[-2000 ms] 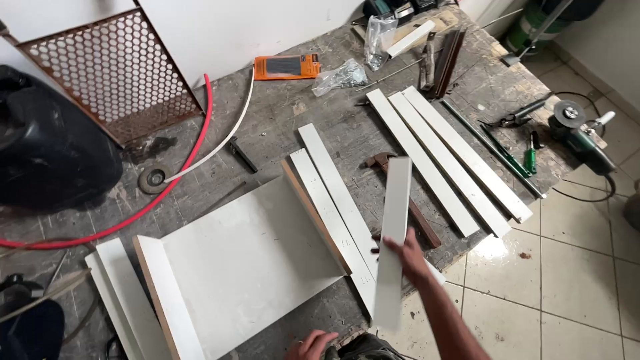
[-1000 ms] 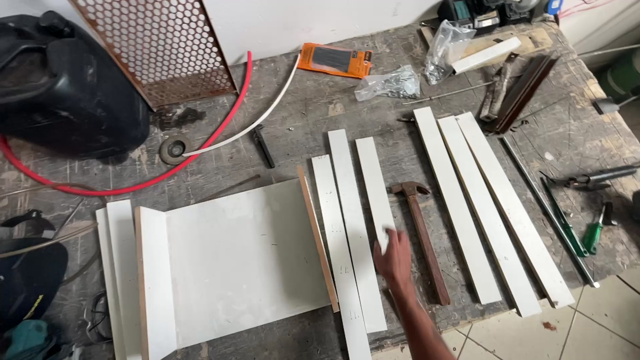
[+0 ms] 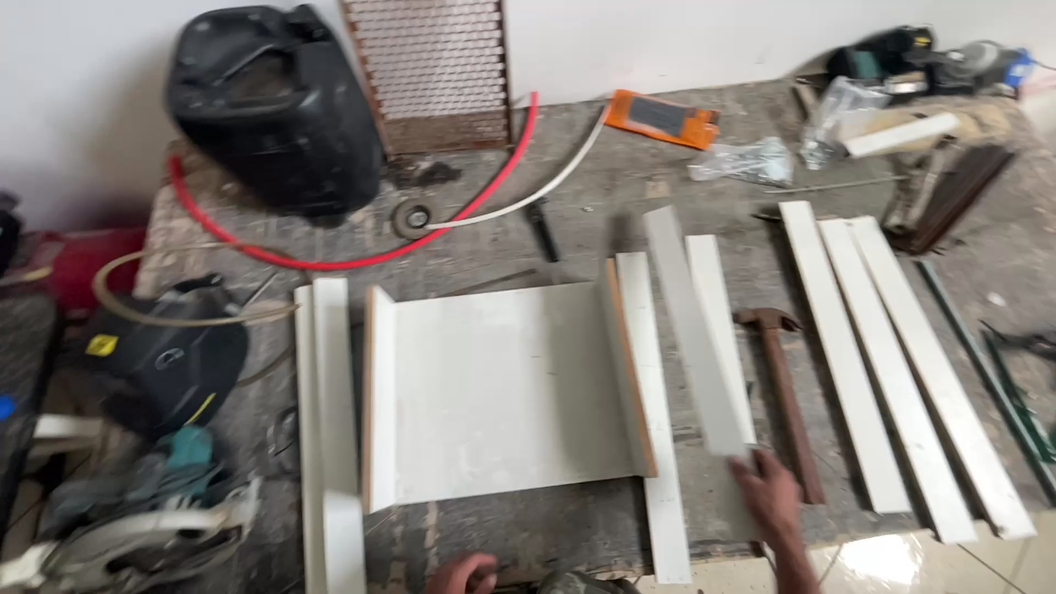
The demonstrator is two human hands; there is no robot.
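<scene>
My right hand (image 3: 769,491) grips the near end of a white board strip (image 3: 697,330), whose far end is raised and tilted over the bench. Another white strip (image 3: 718,305) lies just beyond it, and a claw hammer (image 3: 784,396) rests to the right. My left hand (image 3: 464,575) is at the bottom edge, partly cut off, holding nothing visible; its fingers look curled. In front of it lies a white panel (image 3: 503,396) with upright side pieces. A white strip (image 3: 656,421) runs along the panel's right side; others (image 3: 338,429) lie at its left.
Several white strips (image 3: 895,379) lie right of the hammer. A circular saw (image 3: 140,528) stands at lower left. Behind are a black jerrycan (image 3: 276,115), a red hose (image 3: 330,266), an orange packet (image 3: 664,120) and a plastic bag (image 3: 747,161). The bench's near edge (image 3: 718,544) borders tiled floor.
One second ago my right hand was at a strip lying beside the hammer; now it holds a strip with its far end raised. The view has shifted toward the left side of the bench.
</scene>
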